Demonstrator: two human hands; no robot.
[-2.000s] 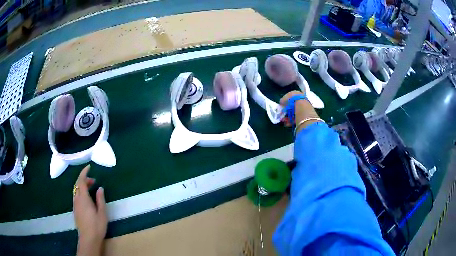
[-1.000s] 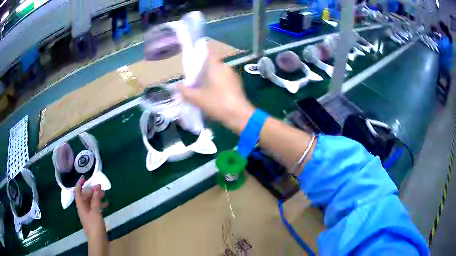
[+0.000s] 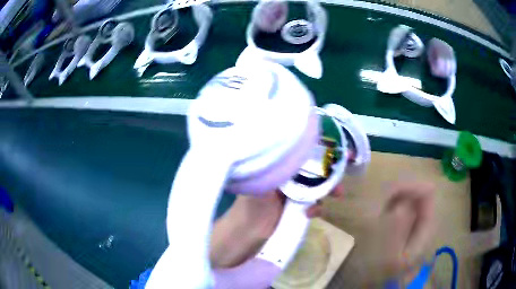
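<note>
A white cat-ear headset (image 3: pixel 249 118) is held up close to the camera, slightly blurred. My left hand (image 3: pixel 249 226) is closed around it, partly hidden behind the band. Its open ear cup (image 3: pixel 325 152) shows a green circuit board (image 3: pixel 330 128) and a silver-white battery with yellow tape. A white speaker plate (image 3: pixel 357 135) hangs beside the cup. My right hand (image 3: pixel 410 211) is blurred over the cardboard at the right, apart from the headset; whether its fingers hold anything cannot be told. A cream fixture (image 3: pixel 339 242) with a round recess lies below the headset.
Several white headsets (image 3: pixel 421 93) stand on the green line behind the pale rail (image 3: pixel 407 128). A green solder wire spool (image 3: pixel 467 151) stands on the cardboard (image 3: pixel 376 175) at the right. Black equipment (image 3: pixel 486 197) and a blue cord (image 3: pixel 454 259) are at the right edge.
The view has swung left. The headset lifted by my right hand is now close to the camera in my left hand. My right hand has let go and is over the cardboard.
</note>
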